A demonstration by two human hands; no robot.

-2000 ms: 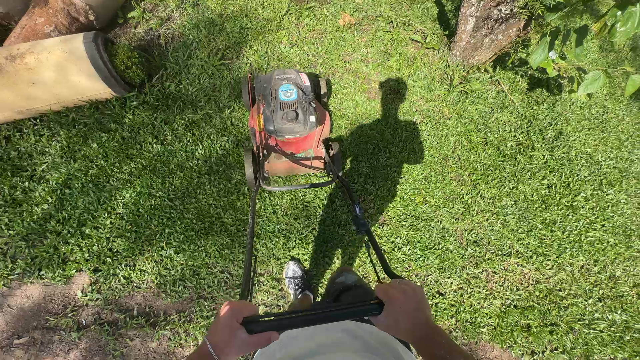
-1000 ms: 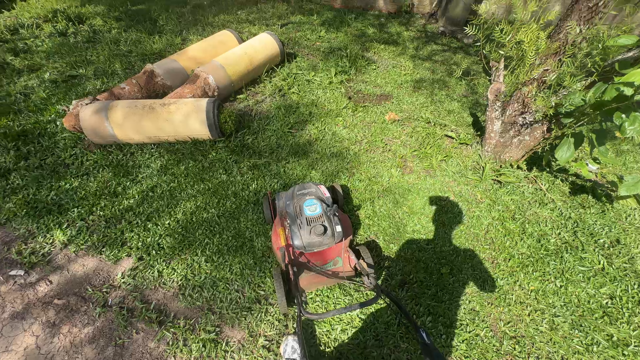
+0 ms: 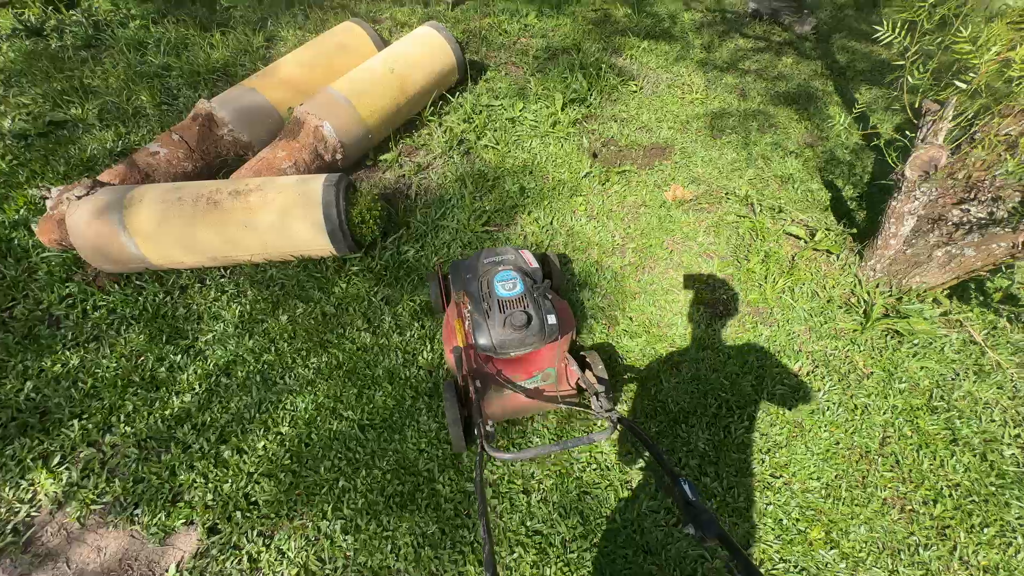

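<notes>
A red push lawn mower with a black engine cover [image 3: 512,320] stands on the grass in the middle of the view. Its two black handle tubes [image 3: 676,480] run down and out past the bottom edge, with a dark cable along them. A grey metal bar [image 3: 552,446] joins the tubes behind the deck. Neither my left hand nor my right hand shows, and the grip end of the handle is out of view too. The shadow of a person [image 3: 704,408] falls on the lawn just right of the mower.
Three yellowish cylinders with dark rims and reddish-brown, rough ends [image 3: 232,222] lie on the grass at upper left, ahead of the mower. A rough tree trunk [image 3: 944,208] rises at right, beside leafy twigs. Bare soil [image 3: 104,548] shows at lower left; a dry leaf [image 3: 678,193] lies ahead.
The view has tilted up from where both hands held the handle bar two seconds ago; the hands and bar have left the frame. More of the cylinders and lawn ahead now shows.
</notes>
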